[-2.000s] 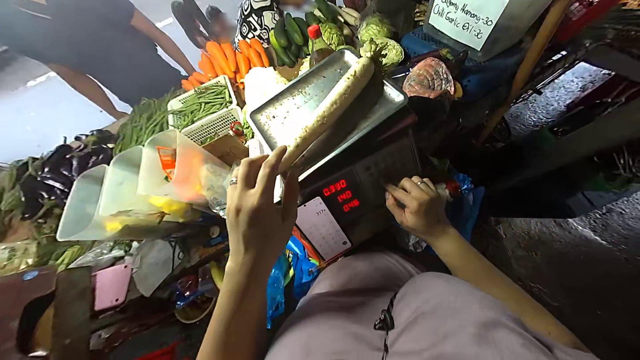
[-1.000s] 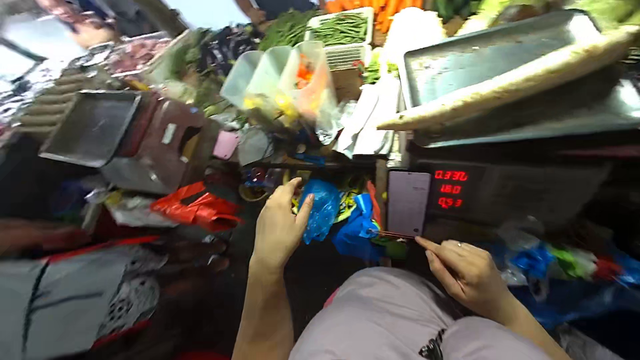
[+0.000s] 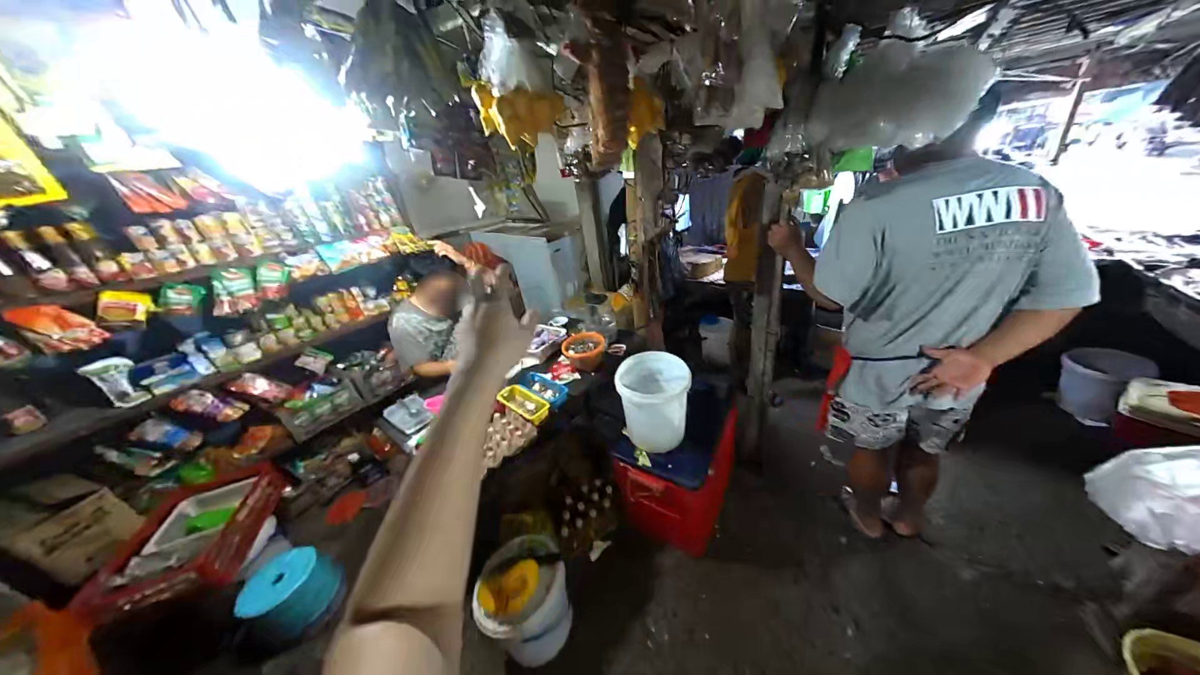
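Note:
My left hand [image 3: 497, 323] is raised at the end of my outstretched arm, left of the middle of the head view. It is blurred, and whether it holds anything cannot be told. Behind its fingertips shows something orange [image 3: 484, 255]. A seated person in a grey shirt [image 3: 422, 336] is partly hidden beside the hand. To the right of my forearm are a yellow basket [image 3: 523, 404], a blue basket [image 3: 546, 388], an orange bowl [image 3: 583, 349] and a tray of eggs [image 3: 506, 441]. My right hand is out of view.
A white bucket [image 3: 653, 403] stands on a red cooler box [image 3: 661, 506] with a dark blue lid. Packaged goods line shelves [image 3: 187, 272] at left. Plastic bags [image 3: 525, 112] hang overhead. A person in a grey T-shirt [image 3: 966, 244] stands at right beside a wooden post [image 3: 764, 328].
The view has swung far away from the scale and vegetables to the shelves and walkway. My left hand, low near a blue plastic bag before, is now raised and outstretched; my right hand has left view.

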